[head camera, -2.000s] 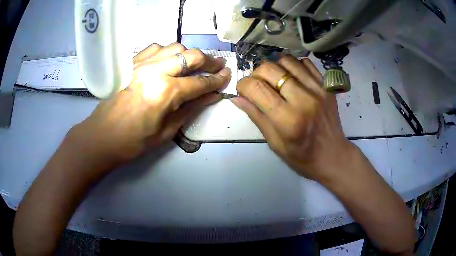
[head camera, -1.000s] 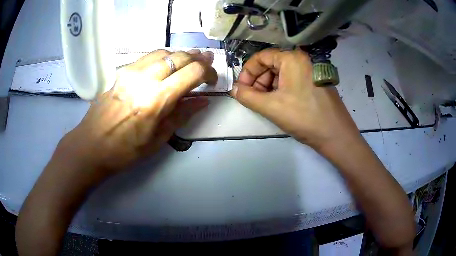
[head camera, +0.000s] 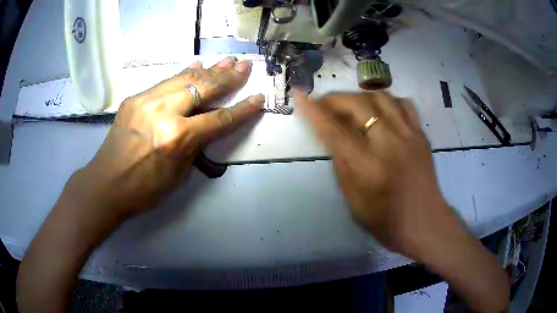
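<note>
The long white sewing template (head camera: 49, 101) lies across the machine table, with handwriting near its left end. A dark fabric strip (head camera: 91, 118) shows along its front edge. A short striped fabric end (head camera: 281, 101) sticks out at the template's right end, just in front of the presser foot (head camera: 273, 66). My left hand (head camera: 171, 125) lies flat on the template, fingers spread, pressing it. My right hand (head camera: 372, 147) is blurred, right of the fabric end, with its fingertips close to it. Whether it touches or holds anything cannot be told.
The white machine head (head camera: 421, 21) is above the work, with a ribbed knob (head camera: 374, 73). A small dark strip (head camera: 445, 94) and thread snips (head camera: 486, 115) lie at right. A white elongated lamp or cover (head camera: 85, 55) stands upper left. A bin with threads (head camera: 530, 229) is at right.
My right hand has moved right and back from the template's end, and its fingers have come away from there, uncovering the striped fabric end. My left hand stays on the template, fingers more spread.
</note>
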